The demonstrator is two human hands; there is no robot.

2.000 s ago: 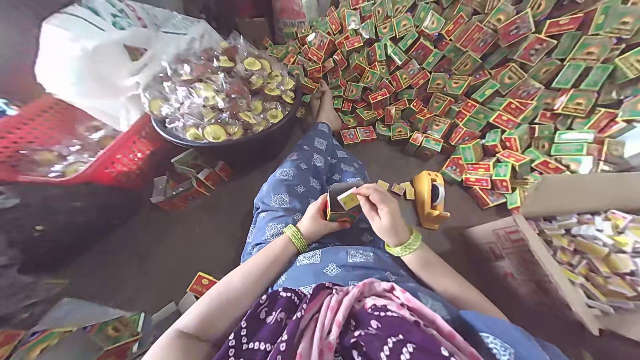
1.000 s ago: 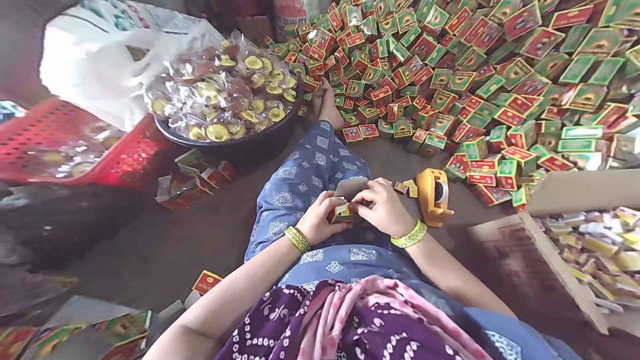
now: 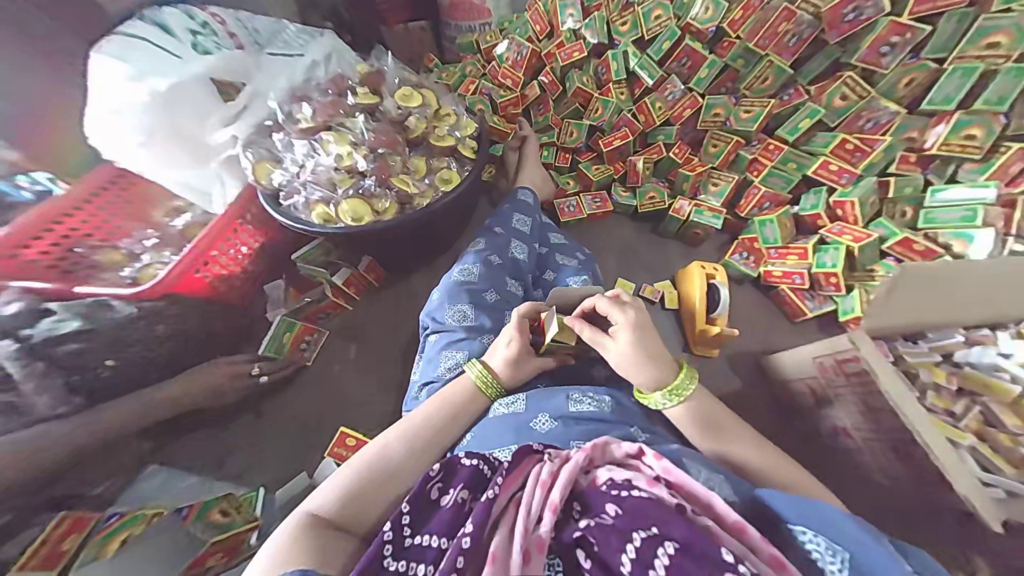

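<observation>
Above my lap, my left hand (image 3: 522, 350) holds a small printed cardboard box (image 3: 558, 331) by its left side. The box's flaps stand up, with a grey one at the back. My right hand (image 3: 622, 334) has its thumb and fingertips pinched at the box's right edge; whether something small is between them is hidden. Just past the right hand lie several small yellow pieces (image 3: 666, 294) on the floor. A yellow tape dispenser (image 3: 704, 310) stands right of them.
A dark tub (image 3: 384, 232) of plastic-wrapped items stands front left, beside a red basket (image 3: 216, 256). Printed boxes (image 3: 720, 144) are heaped at the far right. An open carton (image 3: 920, 424) of small packets stands right. Another person's hand (image 3: 232, 379) touches a box (image 3: 294, 340) at left.
Another person's hand has come into view at the left, at a printed box. My right hand has stayed near the box since one second ago, its fingers now at the right edge.
</observation>
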